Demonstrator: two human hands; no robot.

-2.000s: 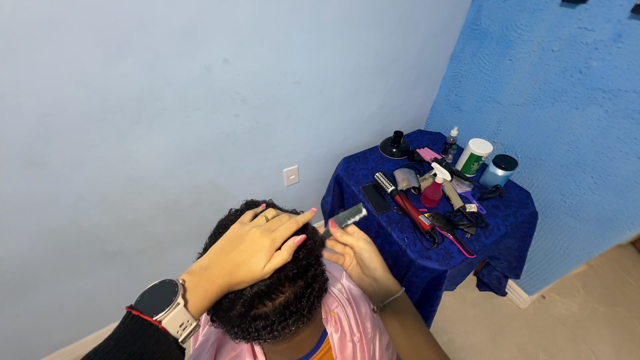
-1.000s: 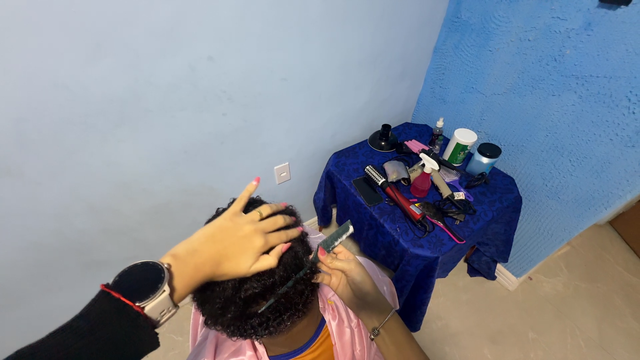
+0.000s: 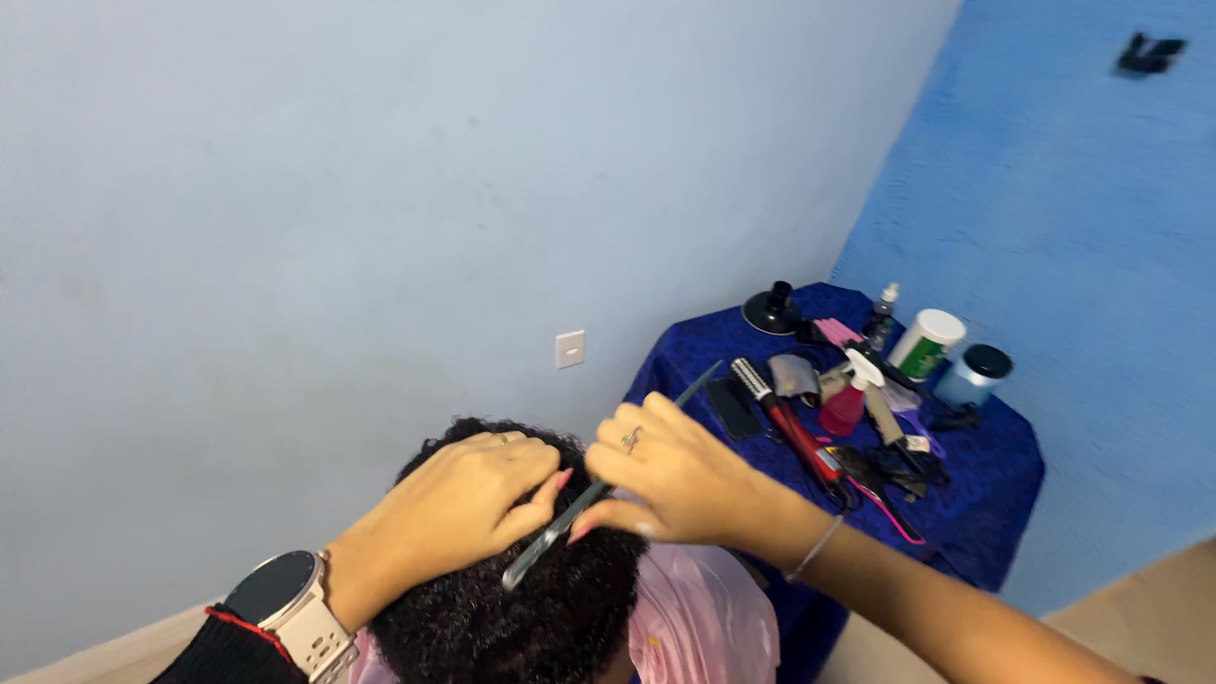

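Observation:
Dark curly hair point(image 3: 513, 617) on a seated person's head fills the bottom centre, above a pink satin cape point(image 3: 708, 608). My left hand point(image 3: 465, 499), with a smartwatch on its wrist, rests on top of the head with its fingers curled into the hair; whether it grips a strand is hidden. Just to its right, my right hand point(image 3: 665, 470) is closed around a rat-tail comb point(image 3: 556, 541). One end of the comb lies over the hair, and its thin dark end points up toward the table.
A table with a dark blue cloth point(image 3: 988, 475) stands at right. On it are a red hot brush point(image 3: 798, 437), a pink spray bottle point(image 3: 844, 408), a phone point(image 3: 733, 408), a black diffuser point(image 3: 771, 309), a white jar point(image 3: 926, 344) and a blue jar point(image 3: 974, 375). A wall outlet point(image 3: 570, 350) is behind.
My left hand's fingers were spread over the hair and are now curled in. My right hand has moved up from the side of the head to beside my left hand, turning the comb.

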